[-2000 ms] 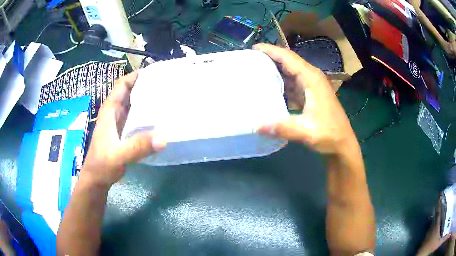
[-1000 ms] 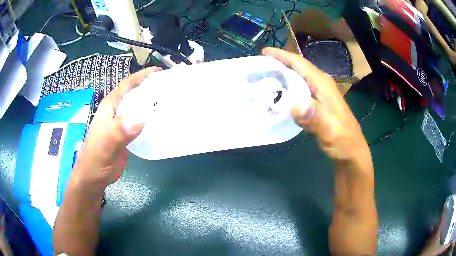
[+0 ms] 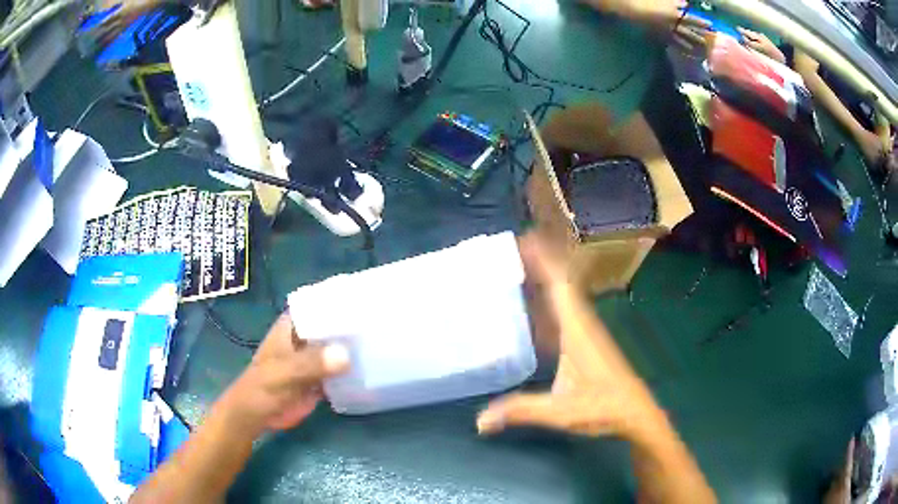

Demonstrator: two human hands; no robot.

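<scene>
A white plastic unit (image 3: pixel 423 320) with an opaque white upper part and a frosted translucent lower part is held tilted above the dark green table, its left end lower. My left hand (image 3: pixel 290 379) grips its left end, thumb on the near side. My right hand (image 3: pixel 581 379) is at its right end, blurred, with thumb and fingers spread wide. The thumb is off the unit, below its right corner. Whether the right fingertips touch the far right edge is unclear.
Blue and white printed sleeves (image 3: pixel 94 394) and a black sticker sheet (image 3: pixel 187 236) lie left. A power strip (image 3: pixel 222 98), circuit board (image 3: pixel 456 150) and open cardboard box (image 3: pixel 615 246) with a dark item stand beyond. Red and black packages (image 3: pixel 753 148) lie right. Another person's hand (image 3: pixel 763 44) is far right.
The unit has moved down and nearer, and turned from its end-slotted face to its side. My right hand has opened and its thumb has come off the unit. More of the far table shows.
</scene>
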